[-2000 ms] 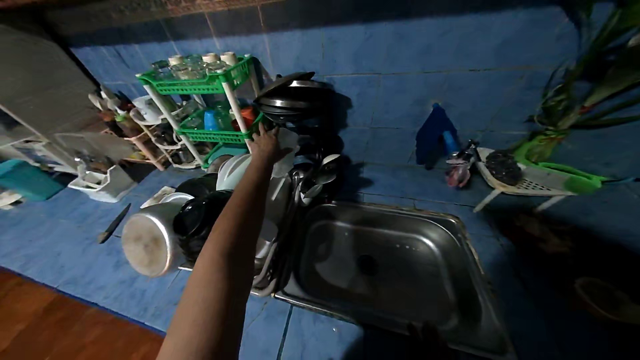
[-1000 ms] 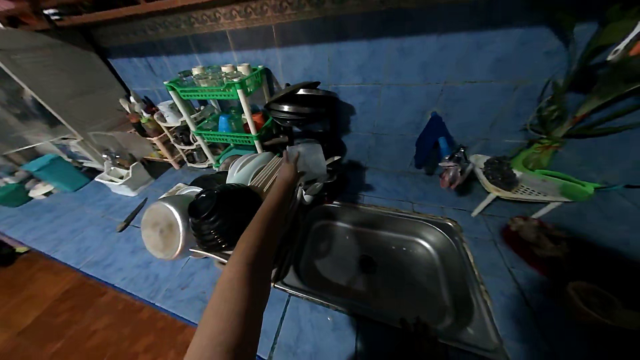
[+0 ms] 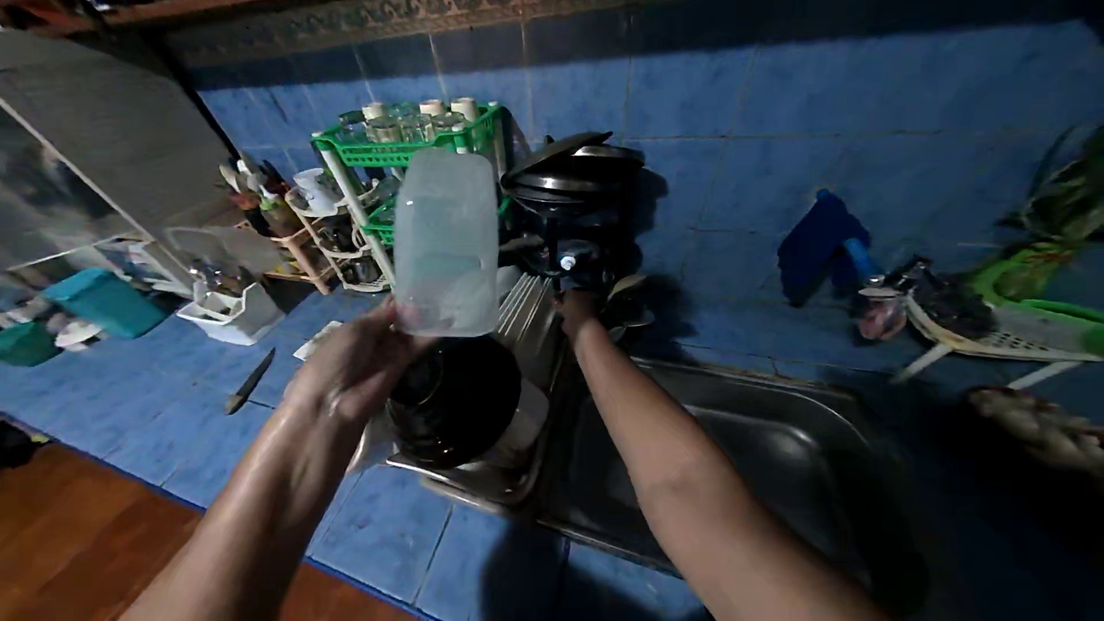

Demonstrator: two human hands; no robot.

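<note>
My left hand grips the lower end of a translucent plastic container, which stands upright before the green rack. Below it is a black bowl or pot in the metal dish rack, beside a row of upright plates. My right hand reaches to the back of the dish rack, close to the dark cookware and the spoons. Its fingers are in shadow, so what they touch is hidden. Black pans with lids are stacked behind it.
A steel sink lies beneath my right forearm. At left are a knife, a white caddy and a green shelf rack with glasses. A white perforated stand and a blue cloth are at right.
The translucent container, earlier low by the plates, is now raised in my left hand and further left. My right arm now reaches over the sink to the dish rack.
</note>
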